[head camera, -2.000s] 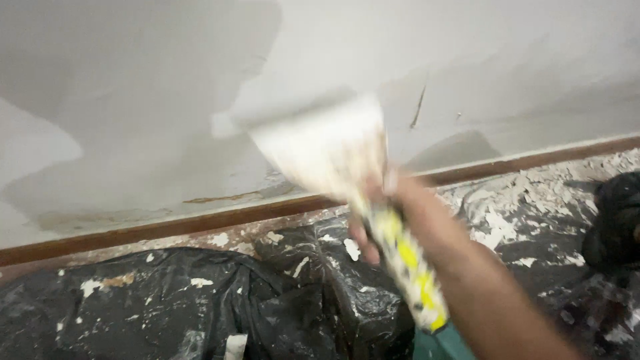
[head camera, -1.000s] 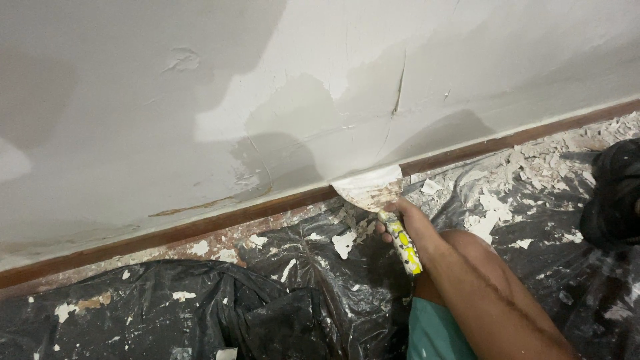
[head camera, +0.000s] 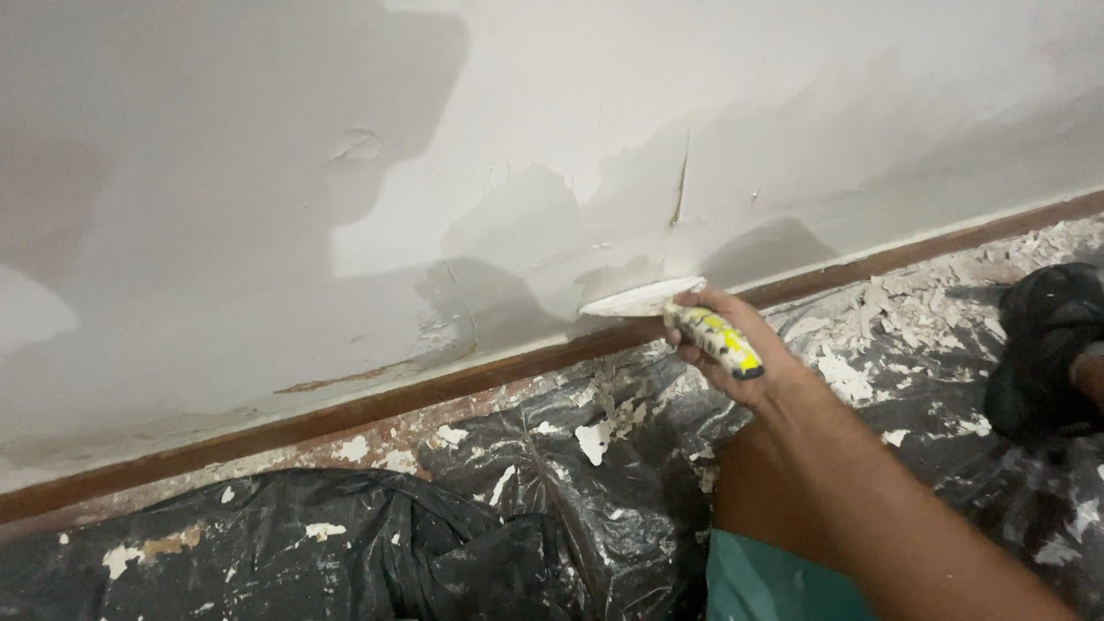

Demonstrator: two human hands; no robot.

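Note:
My right hand [head camera: 733, 345] grips the yellow and black handle of a wide putty knife [head camera: 642, 298]. White material coats its blade, which lies low against the wall [head camera: 535, 216], just above the brown wooden baseboard [head camera: 492, 377]. Up and to the right of the blade, a narrow vertical crack [head camera: 681, 185] marks the wall. Grey and white patches cover the wall's surface, and a brown, chipped strip [head camera: 345, 378] runs above the baseboard at the left. My left hand is out of view.
Black plastic sheeting [head camera: 302, 535] covers the floor, strewn with white paint flakes [head camera: 906, 306]. A dark shoe [head camera: 1044, 345] rests on it at the right. My bent knee and teal clothing [head camera: 768, 578] are below my forearm.
The putty knife was blurred in front of the wall two seconds ago, then down at the baseboard. Now its blade is slightly higher, against the wall, and turned more edge-on.

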